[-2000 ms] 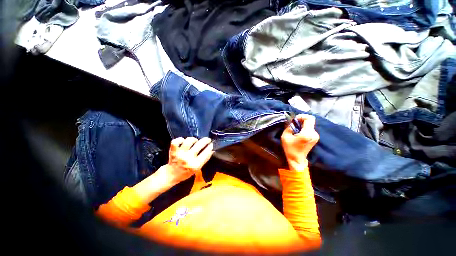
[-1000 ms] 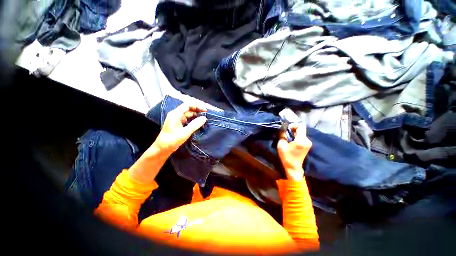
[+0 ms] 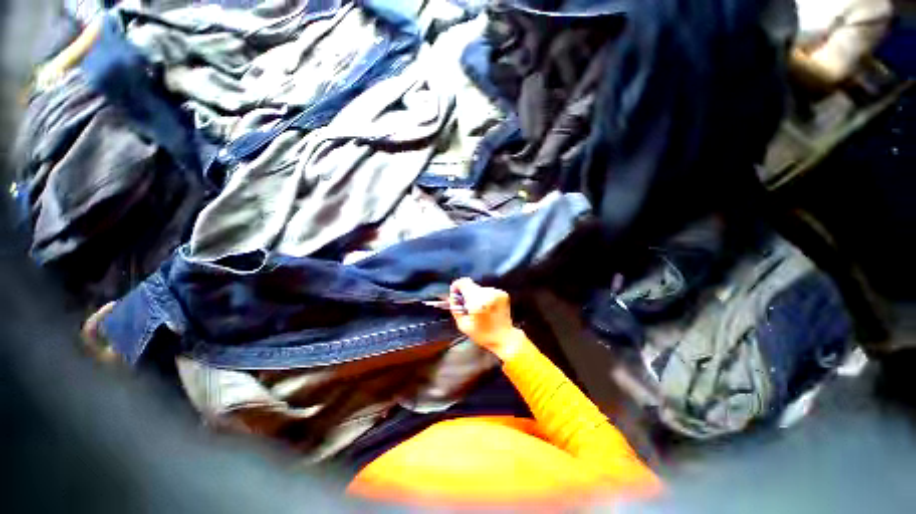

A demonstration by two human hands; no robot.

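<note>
A dark-blue denim garment (image 3: 301, 301) is stretched across in front of me, its long stitched edge running towards my right hand. My right hand (image 3: 482, 313) is closed at this edge, at the garment's right part. A small dark spot shows between its fingers, possibly snips, but the tool is too small to tell. A blurred skin-toned patch at the garment's left end may be my left hand; it is too dark and unclear to be sure.
Pale inside-out and blue garments (image 3: 331, 171) are heaped beyond. A grey-black bundle (image 3: 95, 181) lies at the left. A tall dark-blue mound (image 3: 673, 110) stands at the right, with a grey and navy pile (image 3: 743, 341) below it. A person's arm (image 3: 844, 40) shows at the upper right.
The view has turned to the right, bringing in the dark mound and right-hand pile. The garment now stretches further left, and my left hand is no longer clearly seen.
</note>
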